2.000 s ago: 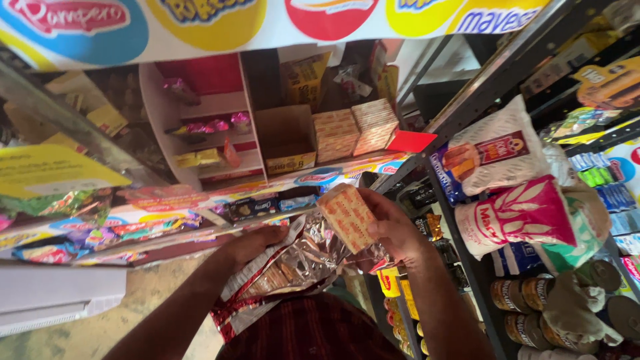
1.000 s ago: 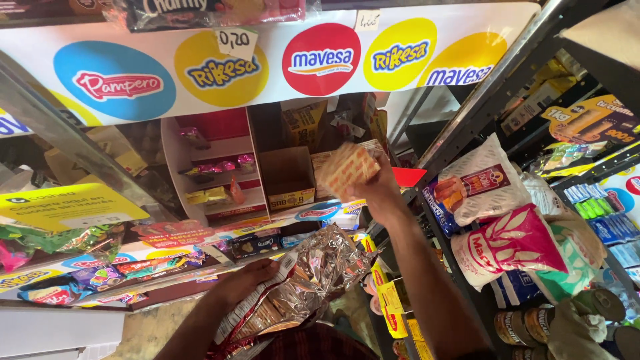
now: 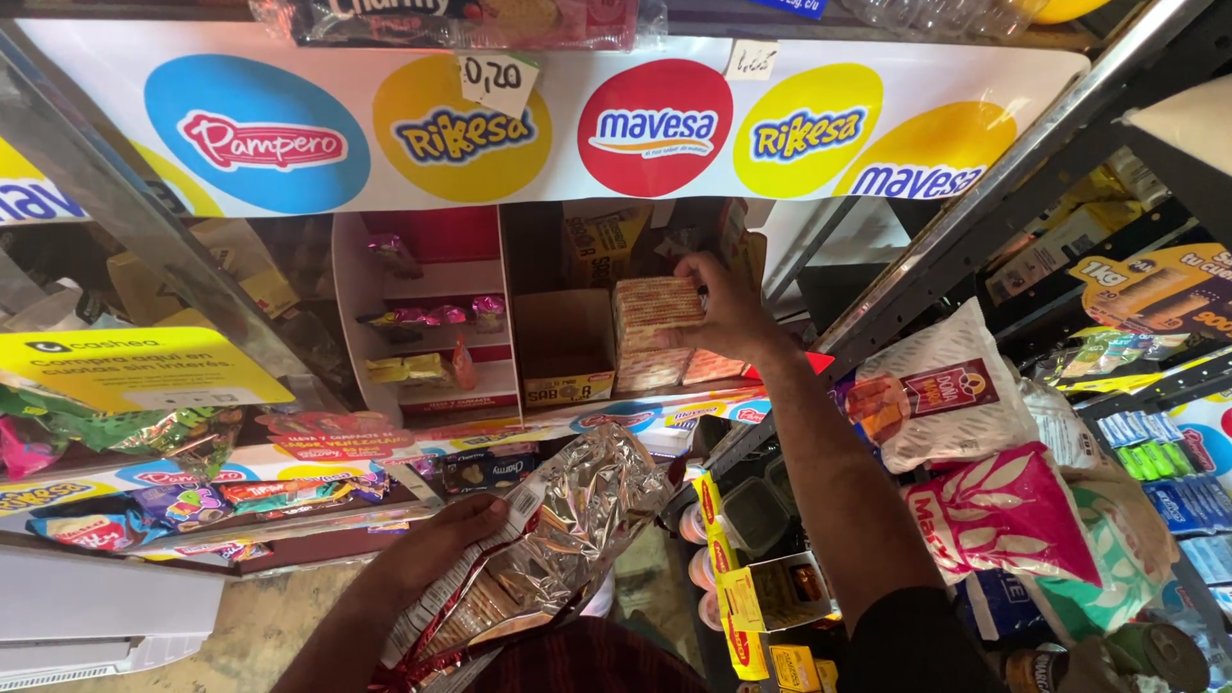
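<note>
My left hand (image 3: 460,537) grips the side of an opened silver-and-red foil bag (image 3: 577,510), where small packets of crackers show through the plastic. Inside the shelf, my right hand (image 3: 722,313) is around a cracker packet (image 3: 658,303) wrapped in clear film with red print, its fingers on the packet's top and right side. That packet rests on or just above a stack of similar packets (image 3: 652,371); contact beneath it is hard to judge. Left of the stack stands an open cardboard box (image 3: 566,337).
A white divided display (image 3: 433,279) holds pink and yellow wrapped sweets. A printed shelf banner (image 3: 558,125) hangs above. At right are bags of goods (image 3: 1001,520) and a metal shelf post (image 3: 982,173); below, a yellow seasoning box (image 3: 770,592).
My right hand has carried the cracker packet from beside the foil bag up into the shelf, onto the stack area. My left hand keeps hold of the bag. The view has tilted up.
</note>
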